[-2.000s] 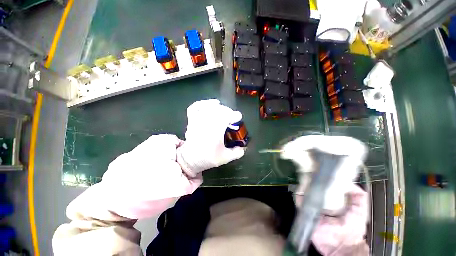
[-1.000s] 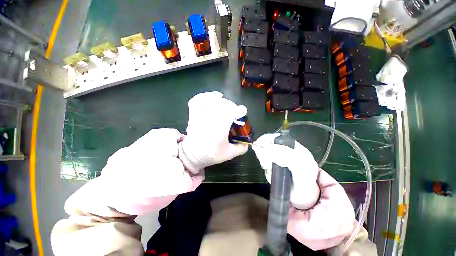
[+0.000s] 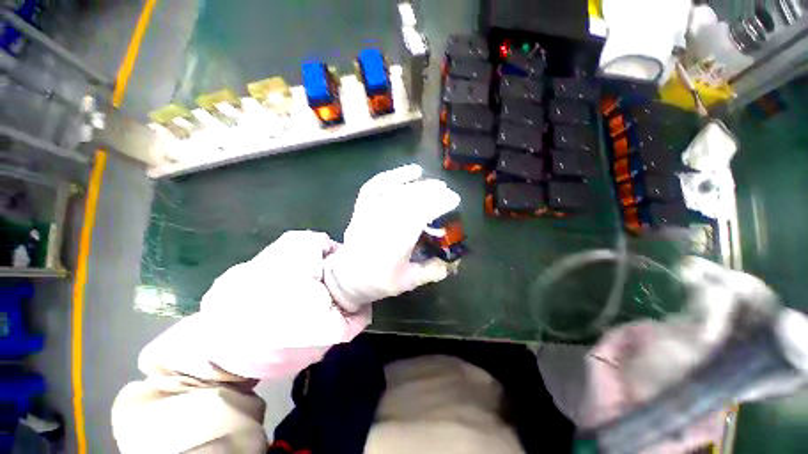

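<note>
My left hand [image 3: 390, 232], in a white glove, holds a wound coil component [image 3: 448, 236] above the mat near the bench's front edge; copper-orange winding and a dark part show, the rest is hidden by the fingers. My right hand [image 3: 728, 297], gloved and blurred, is at the lower right, past the bench's right edge. It holds the long dark-grey dispensing syringe [image 3: 700, 390], which lies slanted and blurred. The syringe's needle cannot be made out.
A pale holding fixture [image 3: 292, 139] at the upper left bears two blue-topped coils [image 3: 372, 71]. Rows of black-based coils [image 3: 521, 137] stand behind, with a side row [image 3: 631, 164] to their right. The air hose [image 3: 617, 284] loops over the mat. A crumpled white wipe [image 3: 710, 146] lies at the right edge.
My right hand has swung away to the right with the syringe, from beside the coil to the bench's right edge. My left hand still holds the coil. The view has shifted slightly.
</note>
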